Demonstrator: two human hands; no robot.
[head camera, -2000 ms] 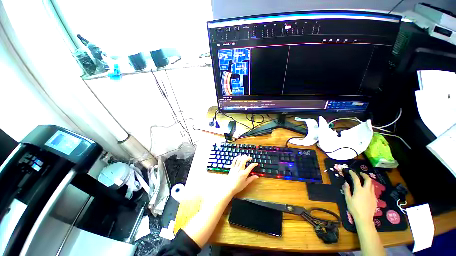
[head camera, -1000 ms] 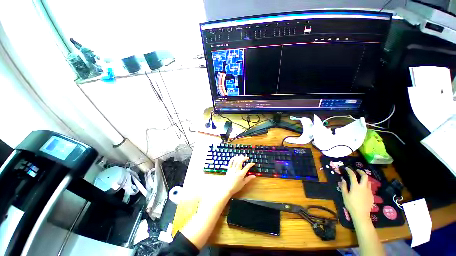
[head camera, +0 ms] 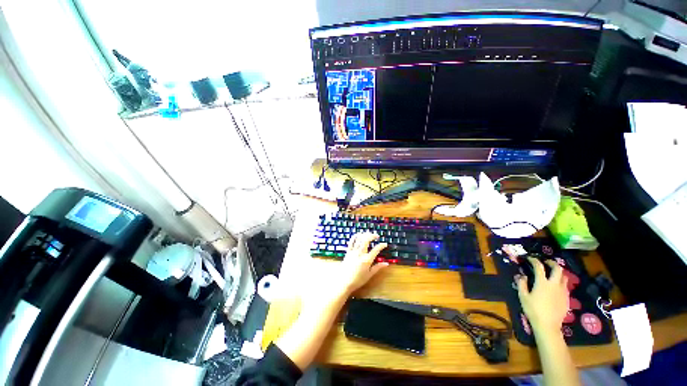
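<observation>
My left hand [head camera: 364, 260] rests with spread fingers on the left part of the backlit keyboard [head camera: 441, 243] and grips nothing. My right hand [head camera: 544, 290] is curved over a small dark mouse [head camera: 526, 267], mostly hidden under the fingers, on the black mouse pad [head camera: 591, 324] with pink-red motifs. The monitor [head camera: 482, 98] stands behind the keyboard. Its black screen shows blue pattern pieces [head camera: 350, 102] at the left, a curved red-white strip among them, and thin upright lines.
A black phone [head camera: 385, 326] and shears [head camera: 461, 320] lie below the keyboard on the wooden desk [head camera: 444, 360]. A white moulded item [head camera: 520, 211] and green packet [head camera: 572, 225] lie behind the mouse pad. A white paper tag [head camera: 633, 339] is at the right edge, a large machine [head camera: 83, 234] far left.
The view has shifted slightly. Both hands keep nearly the same places on the keyboard and mouse. Small details in the screen's top icon row differ.
</observation>
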